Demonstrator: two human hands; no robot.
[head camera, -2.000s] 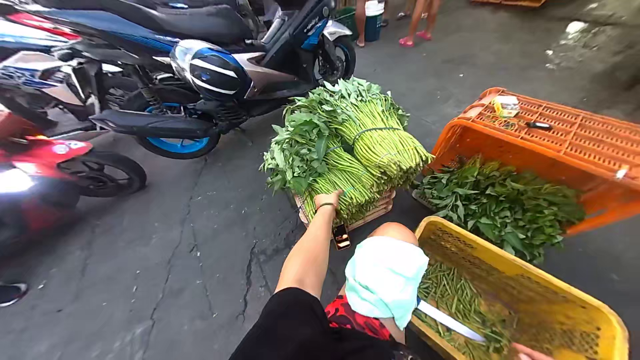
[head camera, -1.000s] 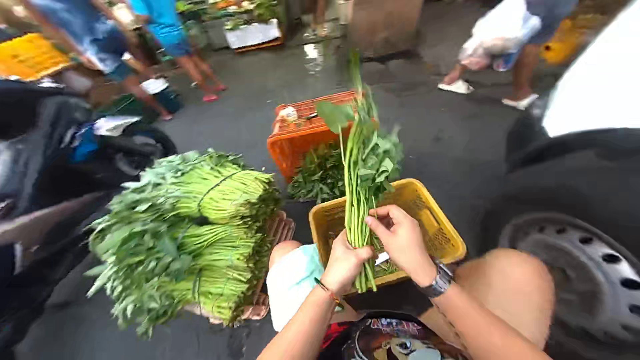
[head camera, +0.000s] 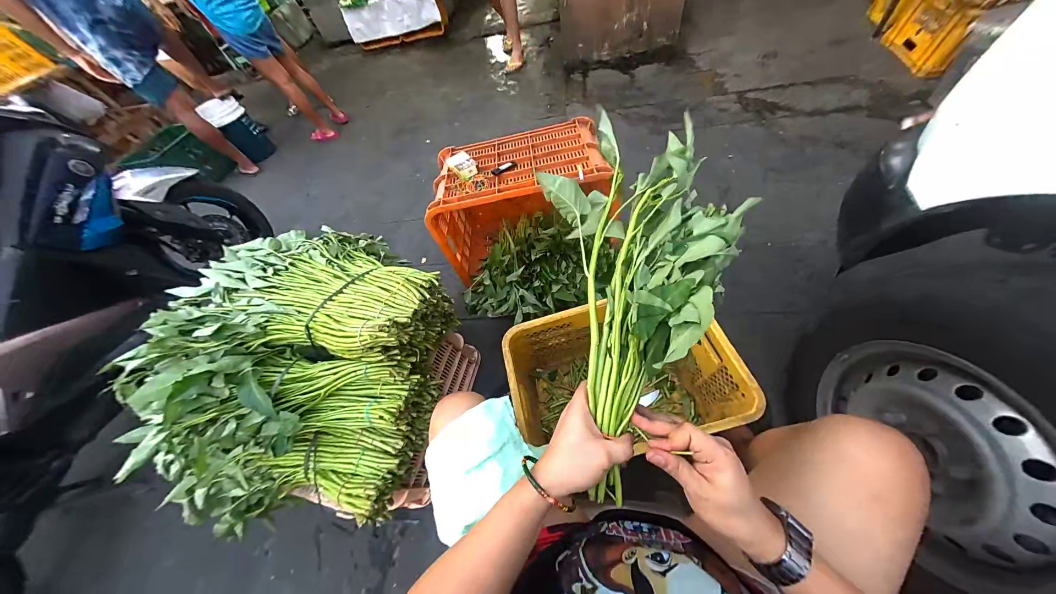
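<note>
My left hand (head camera: 582, 450) is closed around the lower stems of a bunch of leafy water spinach (head camera: 615, 355), held upright over a yellow plastic crate (head camera: 734, 371) with cut stem pieces inside. Close beside it, my right hand (head camera: 701, 466) pinches a thin stem piece at the bunch's right side, with a knife blade (head camera: 650, 398) showing just above its fingers. To the left, large tied bundles of water spinach (head camera: 355, 313) lie stacked on a pinkish crate (head camera: 455, 367). A pale green cloth (head camera: 478, 470) covers my left thigh.
Beyond the yellow crate, an orange crate (head camera: 528, 161) lies on its side, leafy greens (head camera: 536, 264) at its opening and small items on top. A vehicle wheel (head camera: 932, 445) stands close at right, a motor scooter (head camera: 74, 214) at left. Several people stand farther back.
Two seconds ago my left hand was on the large bundles and the knife was over the yellow crate. Now both hands are at a smaller bunch. The view has swung right.
</note>
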